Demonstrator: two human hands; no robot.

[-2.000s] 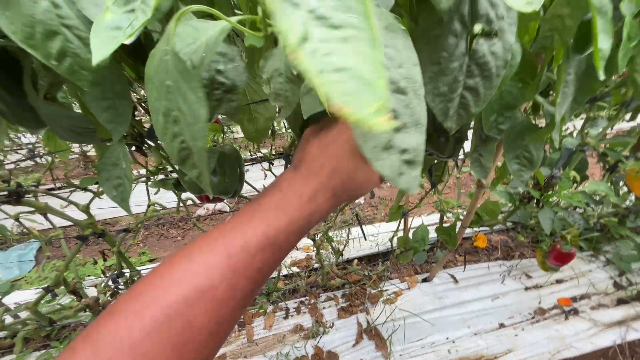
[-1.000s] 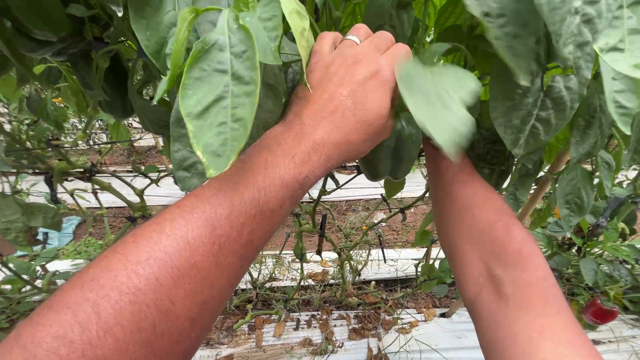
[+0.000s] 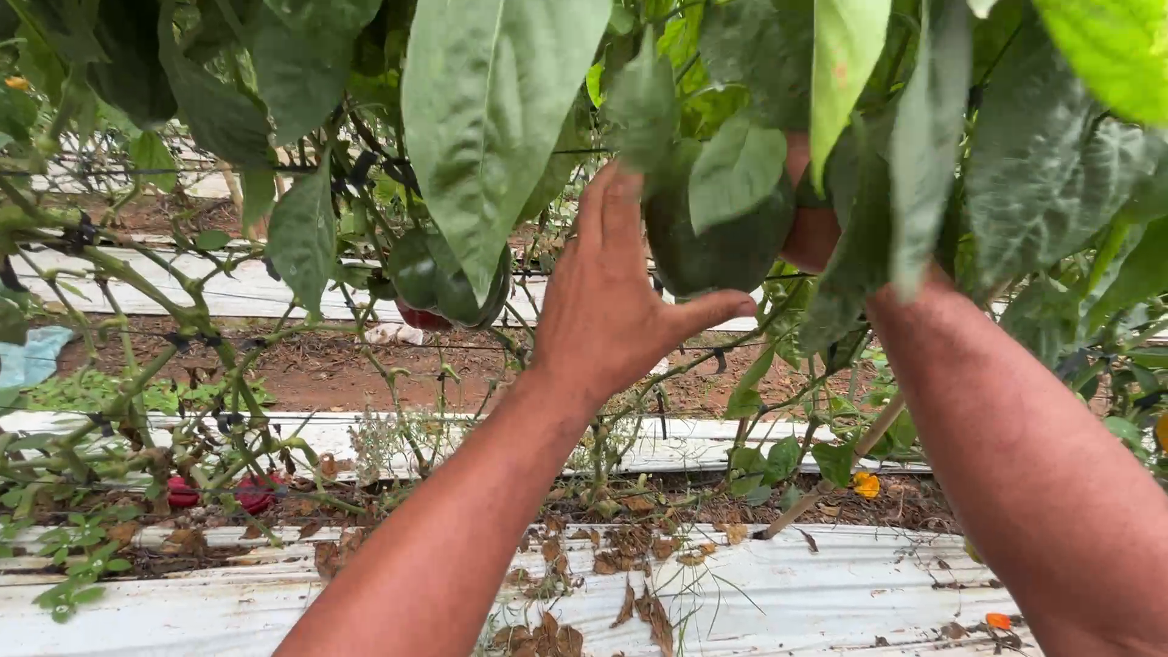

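Observation:
A large dark green bell pepper (image 3: pixel 721 242) hangs among the leaves, partly covered by a small leaf. Just left of it is my left hand (image 3: pixel 607 283), its fingers pointing up and its thumb stretched out below the pepper. It holds nothing. My right hand (image 3: pixel 810 214) reaches up at the pepper's right side, mostly hidden by leaves; whether it grips anything cannot be seen. Further left hang more green peppers (image 3: pixel 447 278), with a red one (image 3: pixel 422 317) behind them.
Broad leaves (image 3: pixel 502 119) hang across the upper view. Bare stems tied to dark strings (image 3: pixel 137 269) spread at the left. A wooden stake (image 3: pixel 830 484) leans below my right forearm. White plastic mulch (image 3: pixel 803 584) with dry leaves covers the ground, and fallen red peppers (image 3: pixel 255 493) lie at lower left.
Two seconds ago only one arm was in view; both are now. My left hand has come down from the foliage, its fingers now apart beside the pepper.

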